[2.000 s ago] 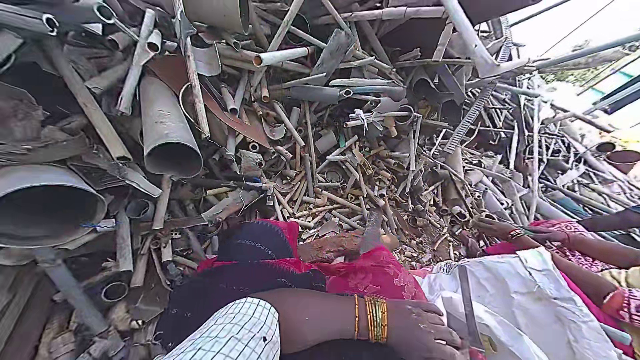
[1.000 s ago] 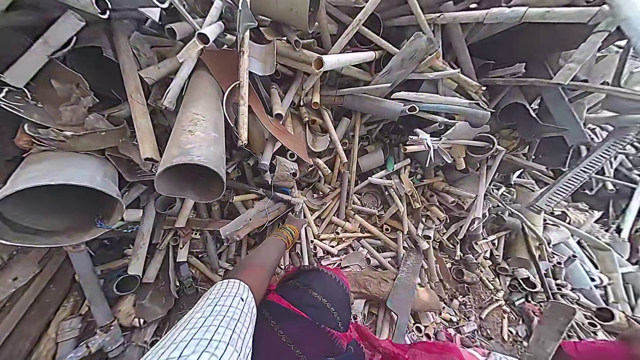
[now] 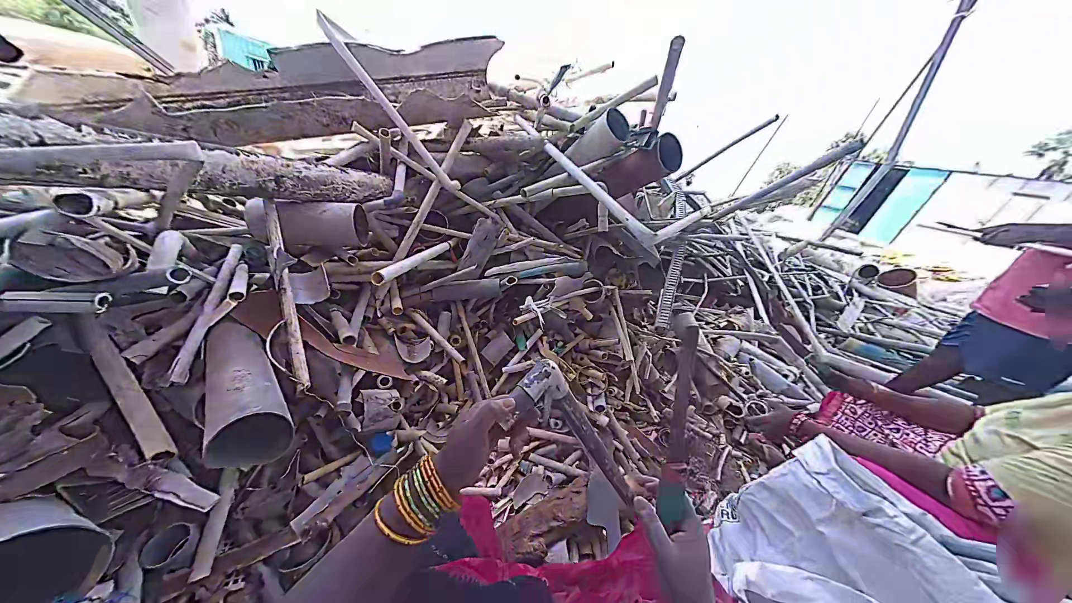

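My left hand (image 3: 473, 444), with yellow and green bangles at the wrist, grips a grey elbow fitting (image 3: 540, 385) joined to a dark pipe (image 3: 590, 435). The pipe slants down to the right, its lower end close to my right hand (image 3: 674, 544). That hand is closed around the green grip of a long, dark, flat tool (image 3: 682, 394), held upright; its exact kind is unclear. Between and below the hands, a broad metal blade (image 3: 603, 507) stands upright beside a rough wooden block (image 3: 544, 519). Red cloth (image 3: 586, 578) lies below.
A large heap of scrap pipes (image 3: 435, 268) rises ahead, with wide pipe pieces (image 3: 249, 402) at left. A white sack (image 3: 829, 519) lies at right. Beside it, a co-worker's hand (image 3: 775, 425) touches the heap; another person (image 3: 1005, 335) is behind.
My left hand, reaching into the heap a second ago, has come back towards me and right with the elbow and pipe. My right hand and its tool are now in sight. The view has tilted up.
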